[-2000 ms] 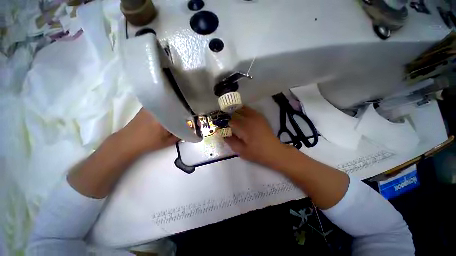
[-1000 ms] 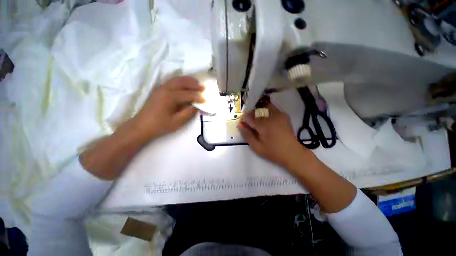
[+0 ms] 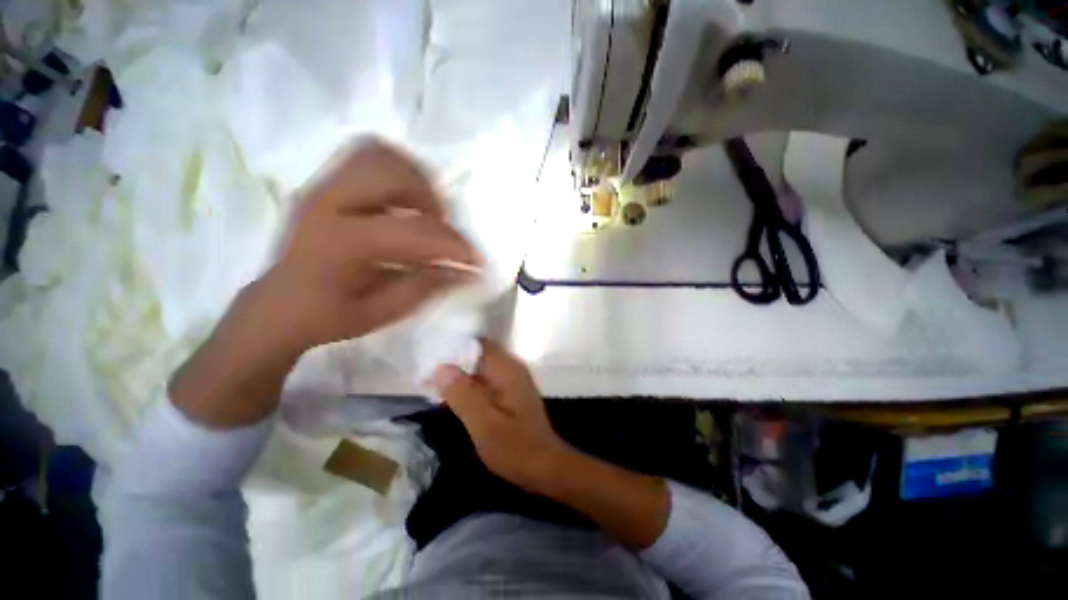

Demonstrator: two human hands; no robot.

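Observation:
My left hand (image 3: 363,240) is blurred, raised left of the needle area, with its fingers bent over white cloth; whether it grips the cloth is unclear. My right hand (image 3: 498,404) is at the table's front edge, its fingers closed on a small bunched white cloth piece (image 3: 447,342). The sewing machine's presser foot and needle (image 3: 602,202) are lit, up and right of both hands. The needle plate area (image 3: 632,252) has no hand on it.
Black shears (image 3: 773,240) lie right of the needle. Curved white cut pieces (image 3: 861,264) lie farther right. White cloth (image 3: 152,234) is heaped at left. A brown patch (image 3: 361,465) lies on cloth near the lap. A blue-and-white box (image 3: 949,464) is below the table.
Both hands have left the needle area. The right hand has moved left and down to the table edge and holds cloth. The view has shifted, with the machine now farther right.

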